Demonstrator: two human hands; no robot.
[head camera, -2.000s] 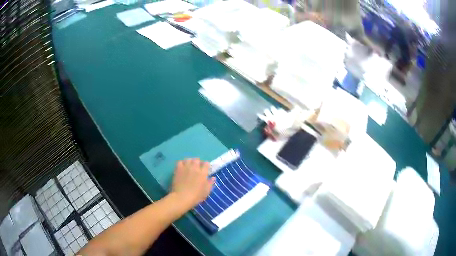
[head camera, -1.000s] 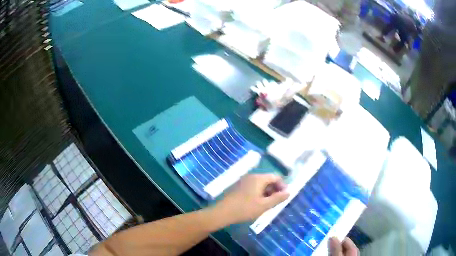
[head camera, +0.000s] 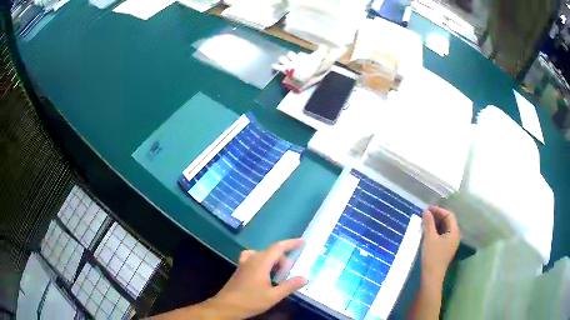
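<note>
A glossy blue cell layer (head camera: 375, 240) with thin pale lines and white strips along two edges lies in front of me, over a pale, frosted-looking sheet that shows at its left edge. My left hand (head camera: 265, 275) is at its left edge, thumb and index finger apart, fingertips touching the border. My right hand (head camera: 440, 237) has its curled fingers at the upper right corner, by the white strip. What is under the fingertips is hidden. The pile of spare cell layers (head camera: 247, 169) lies to the left, partly on a green-tinted plate (head camera: 187, 131).
A black smartphone (head camera: 331, 95) lies on a white pad, with cream gloves (head camera: 303, 70) behind it. White film piles (head camera: 512, 156) and a pale-green stack (head camera: 494, 281) stand at right. Clear sheets (head camera: 240, 56) lie behind. A mesh rack (head camera: 84, 250) with panels is below left.
The blue cell layer has gone from being carried, tilted, to lying flat in front of me. My left hand has moved to its left edge, my right hand to its upper right corner. The view has shifted.
</note>
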